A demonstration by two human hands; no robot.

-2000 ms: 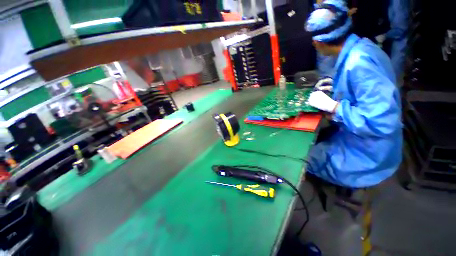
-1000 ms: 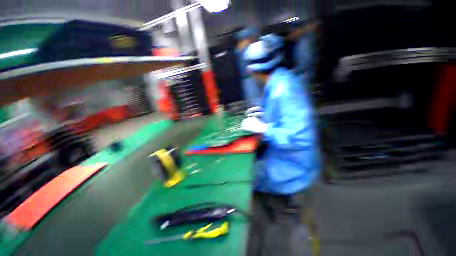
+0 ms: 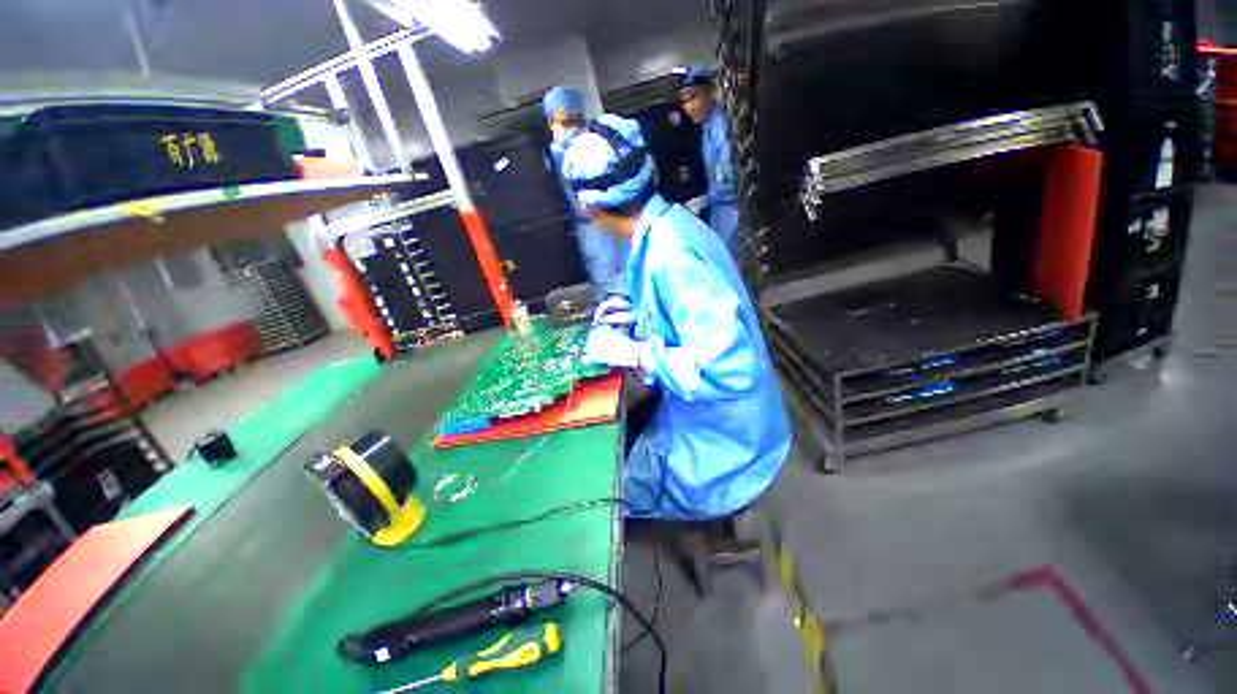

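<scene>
Neither of my hands is in view. Nearest in front of me, a black electric screwdriver (image 3: 455,624) with a black cord lies on the green bench mat (image 3: 305,597). A yellow-handled screwdriver (image 3: 505,658) lies just below it, its silver shaft pointing left. Farther up stands a black reel (image 3: 356,485) with a yellow band and foot. Thin pale loops (image 3: 456,487) lie to its right.
A seated person (image 3: 699,359) in a blue smock has white-gloved hands at a large green circuit board (image 3: 522,380) over a red-orange sheet (image 3: 583,405). Another such sheet (image 3: 82,597) lies at left. Two people stand behind. A metal cart (image 3: 936,353) stands at right.
The view has swung right. The bench things now sit farther left and lower, and the cart and two standing people show clearly. The tools and reel keep their places on the bench.
</scene>
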